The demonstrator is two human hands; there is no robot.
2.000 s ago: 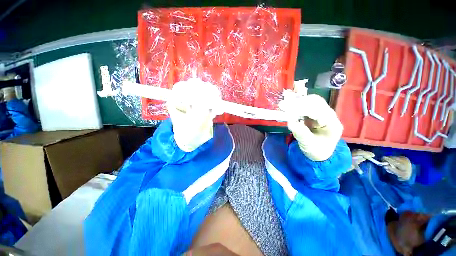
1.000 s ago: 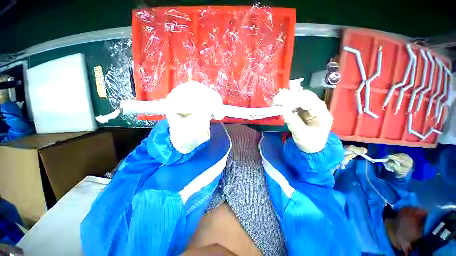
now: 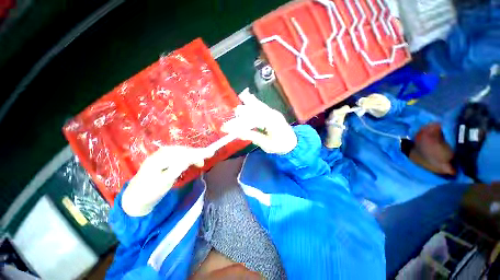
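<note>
My left hand (image 3: 151, 178), in a cream glove, is closed around a white tube (image 3: 219, 144) near the front edge of the near red tray. My right hand (image 3: 266, 123), also gloved, grips the tube's other end, with a white crumpled wrap (image 3: 244, 99) sticking up beside the fingers. The tube slants up to the right between the hands. The parts of it under my fingers are hidden. The near red tray (image 3: 137, 90) holds clear crinkled plastic bags and lies just beyond my hands.
Another red tray (image 3: 312, 104) with several bent tubes (image 3: 307, 60) lies at the upper right. A small bottle (image 3: 266, 71) stands between the trays. A neighbouring worker's gloved hands (image 3: 375, 105) hold a thin white piece. A white foam sheet (image 3: 52, 240) and clear film (image 3: 87, 191) lie at left.
The view has turned and shifted right, so the trays now appear tilted and further left. My hands appear closer together, and the tube's end no longer shows beyond my left hand.
</note>
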